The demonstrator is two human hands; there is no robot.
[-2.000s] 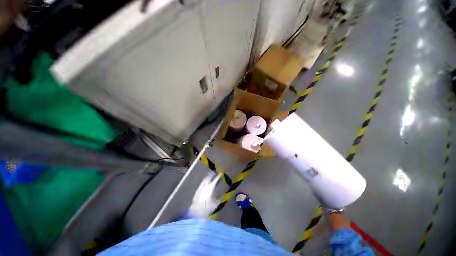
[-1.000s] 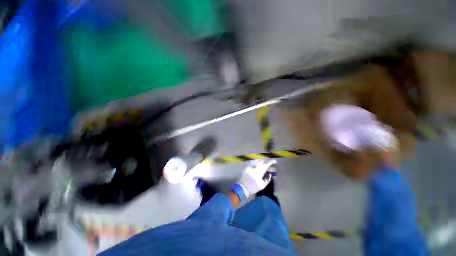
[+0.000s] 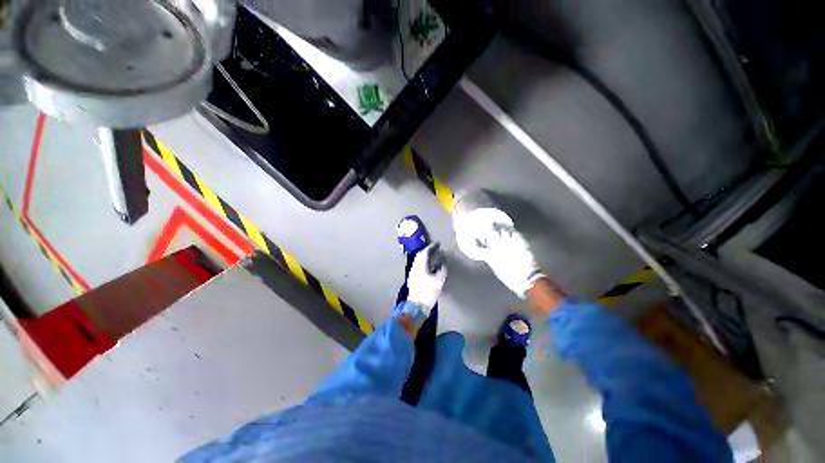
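A white adhesive cartridge [image 3: 477, 226] stands upright on the floor ahead of my feet, its round white end up. My right hand [image 3: 512, 259], in a white glove, is on this end with its fingers at the rim and top, hiding part of it. My left hand [image 3: 425, 282], gloved white with a dark grey patch at the fingers, is above my left shoe, apart from the cartridge. Its fingers look bent; whether it holds anything small cannot be told.
A black-based machine [image 3: 321, 194] stands ahead, with a round metal part [image 3: 113, 95] at upper left. A grey-white surface [image 3: 226, 362] and a red-edged box [image 3: 68, 339] are at lower left. A brown carton [image 3: 692, 357] is at lower right. A white strip [image 3: 561, 176] crosses the floor.
The view has turned towards the machine. My right hand has left the carton area and is now on the upright cartridge. My left hand remains low near my feet.
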